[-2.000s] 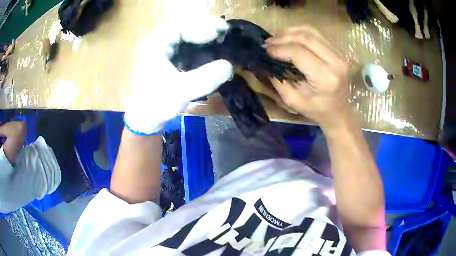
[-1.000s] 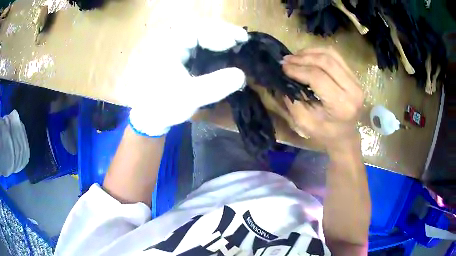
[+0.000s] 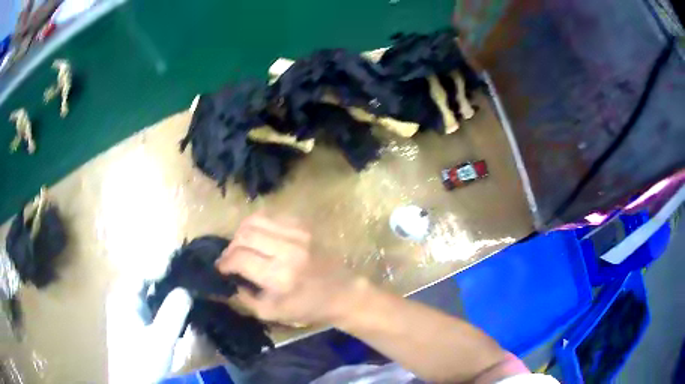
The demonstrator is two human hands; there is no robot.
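My left hand (image 3: 146,330), in a white glove and washed out by glare, holds a black feathered piece (image 3: 199,262) at the bench's front edge. One lobe of the piece hangs down to the right. My bare right hand (image 3: 278,266) pinches the upper right part of the same piece; its fingertips are partly hidden. The white glue bottle (image 3: 410,223) lies on the tan bench cover (image 3: 330,214) to the right of my hands.
Several black feathered assemblies (image 3: 330,86) with cream limbs lie along the bench's back edge; another (image 3: 36,240) lies at left. Small cream figures (image 3: 61,86) lie on the green belt (image 3: 188,45). A red-and-black packet (image 3: 465,174) is near the stained metal cabinet (image 3: 578,97). Blue trays (image 3: 526,285) stand below.
The view has swung right and up, showing more belt and the cabinet. My hands and the black piece now appear lower left. Both hands still hold the piece.
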